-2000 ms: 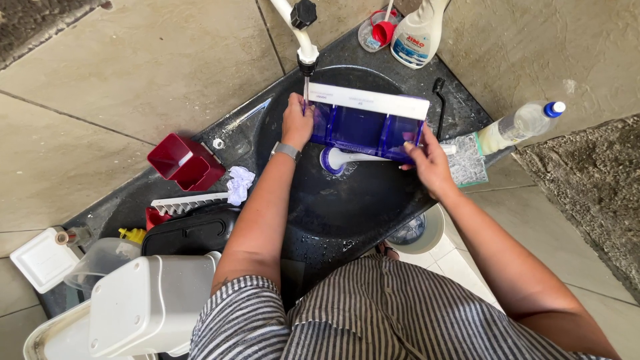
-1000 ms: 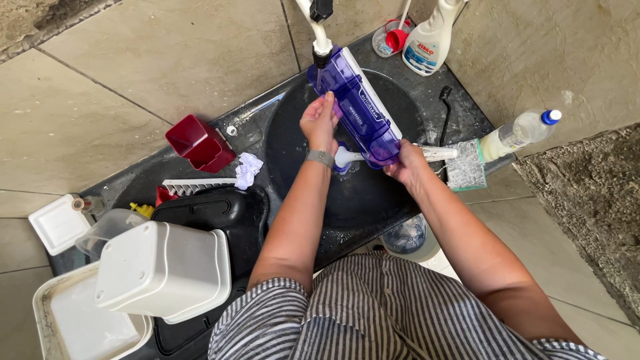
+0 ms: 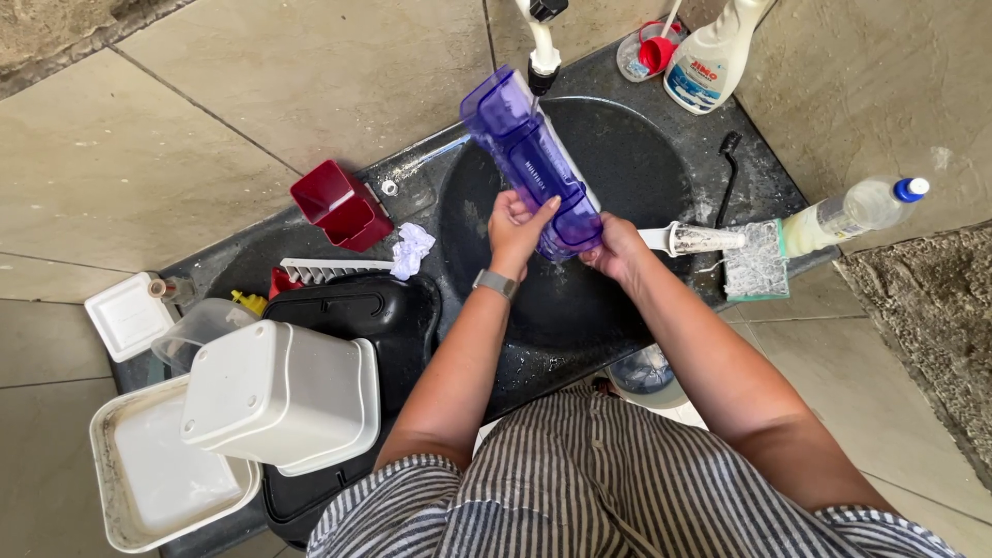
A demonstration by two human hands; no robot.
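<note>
A translucent purple plastic compartment box (image 3: 532,167) with a white edge is tilted over the round black sink basin (image 3: 589,310). Its upper part lies beneath the white tap (image 3: 545,60), and a thin stream of water appears to meet it. My left hand (image 3: 521,226), with a grey band on the wrist, grips the box's lower left side between thumb and fingers. At the box's lower right corner, my right hand (image 3: 618,246) holds on. A white-handled brush (image 3: 690,239) lies across the basin's right rim, its far end hidden behind my right hand.
On the right are a scrubbing sponge (image 3: 756,260), a clear bottle (image 3: 852,213), a small black brush (image 3: 727,170) and a spray bottle (image 3: 709,58). To the left stand a dark red container (image 3: 341,205), crumpled paper (image 3: 411,249), a black tray (image 3: 349,310) and white plastic tubs (image 3: 287,395).
The purple box has turned from roughly level to steeply slanted, its outer face with raised lettering now showing. Both hands have stayed on it, my left hand moving lower along its side.
</note>
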